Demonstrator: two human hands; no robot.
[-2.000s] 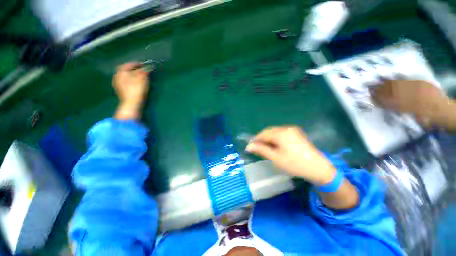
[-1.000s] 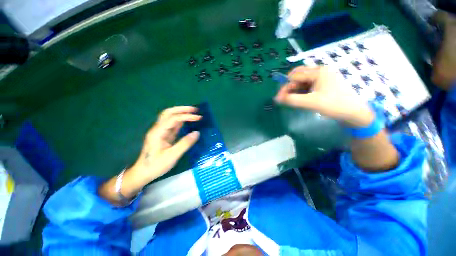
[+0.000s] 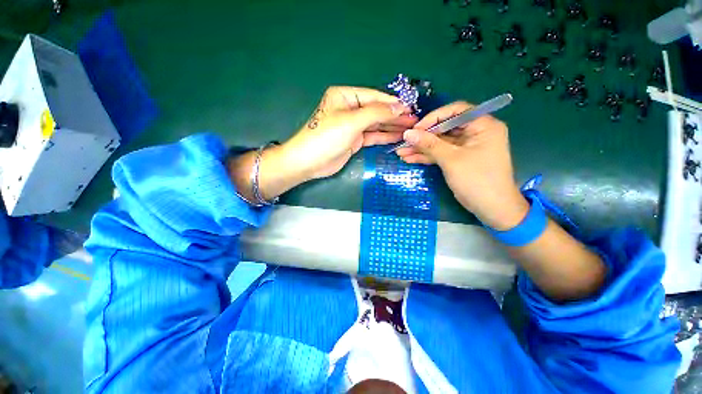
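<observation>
My left hand point(image 3: 339, 127) holds a small dark assembly point(image 3: 406, 90) with shiny metal spots at its fingertips, above the green mat. My right hand point(image 3: 469, 158) holds slim silver-grey tweezers point(image 3: 481, 111) in a pen-like grip. Their wide end points up and right, and the thin tip points down and left by the left fingertips. Both hands meet above the blue perforated strip point(image 3: 398, 246). Fingers hide part of the assembly, and I cannot tell if the tweezers touch it.
Several dark assemblies point(image 3: 550, 38) lie loosely on the green mat point(image 3: 254, 46) at upper right. A white tray point(image 3: 677, 254) with more is at the right edge. A white box point(image 3: 69, 138) and dark blue pad point(image 3: 115, 77) stand left. A white padded bar point(image 3: 308, 238) runs along the near edge.
My left hand, empty a second ago, has moved up and now holds a small assembly. My right hand has come in beside it, with the tweezers clearly visible. The view has shifted left.
</observation>
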